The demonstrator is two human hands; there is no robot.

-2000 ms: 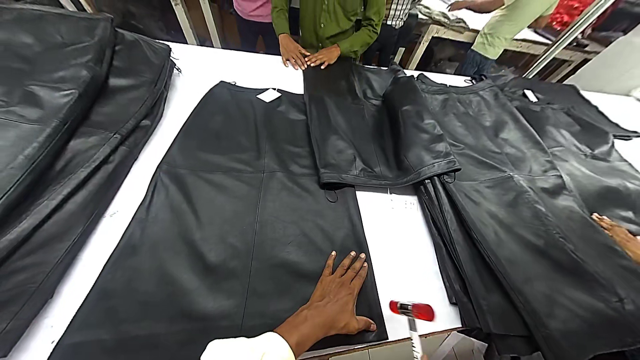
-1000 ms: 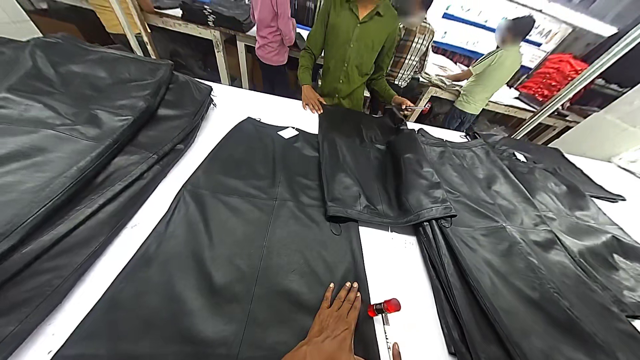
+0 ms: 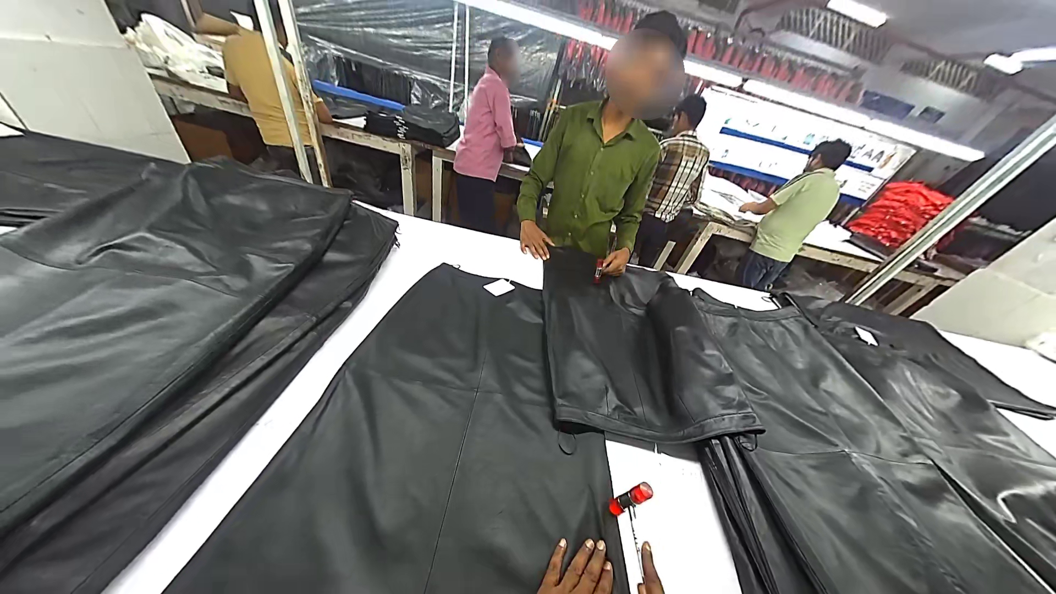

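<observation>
My left hand lies flat, fingers spread, on the lower right part of a black leather skirt, which has a white tag near its waistband. Just right of it, a finger of my right hand runs along the thin handle of a small hammer with red faces; the rest of that hand is out of frame. The hammer head is beside the skirt's right edge, over the white tabletop. A shorter black leather piece overlaps the skirt's upper right.
Large black leather pieces lie at left, more skirts at right. Across the table a co-worker in a green shirt has both hands at the shorter piece, one holding a small red-ended tool. Other people stand at back tables.
The view has tilted up. The co-worker's hands, earlier together on the leather, are now apart, and one holds a tool. My left hand remains on the skirt; the hammer head has turned.
</observation>
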